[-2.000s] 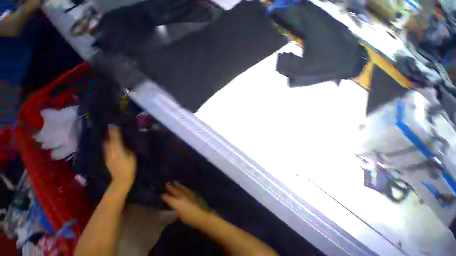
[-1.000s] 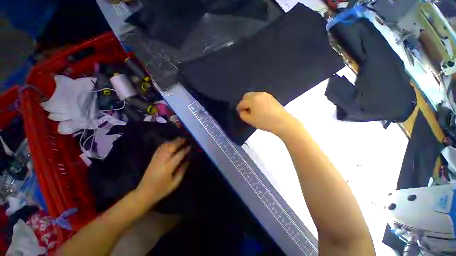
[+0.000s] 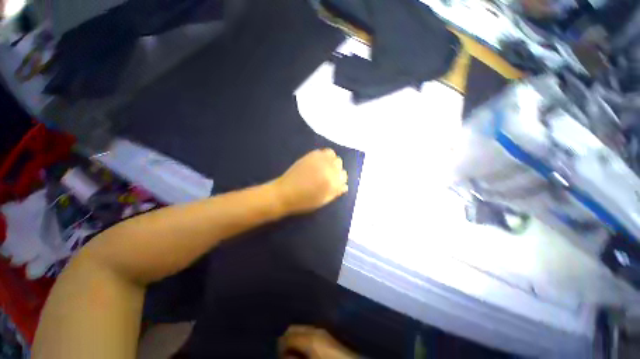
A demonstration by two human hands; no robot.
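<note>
A large black garment panel (image 3: 274,259) lies across the white machine table and hangs over its front edge toward my lap. My left hand (image 3: 316,184) reaches in from the lower left with curled fingers, closed on the panel near its right edge. My right hand (image 3: 312,342) is at the bottom edge, low against the black cloth, blurred and partly cut off; its fingers do not show clearly. More flat black cloth (image 3: 245,70) lies at the back left of the table.
The white sewing machine (image 3: 533,147) with a blue stripe stands at right. A black loop-handled tool (image 3: 502,216) lies beside it. Small cut black pieces (image 3: 400,52) are behind. A red basket (image 3: 31,158) with scraps and spools is at left. The ruler strip (image 3: 421,284) runs along the table front.
My left hand has moved from the basket side up onto the table cloth. My right hand has left the table and is low at the bottom. A black panel now extends over the front edge.
</note>
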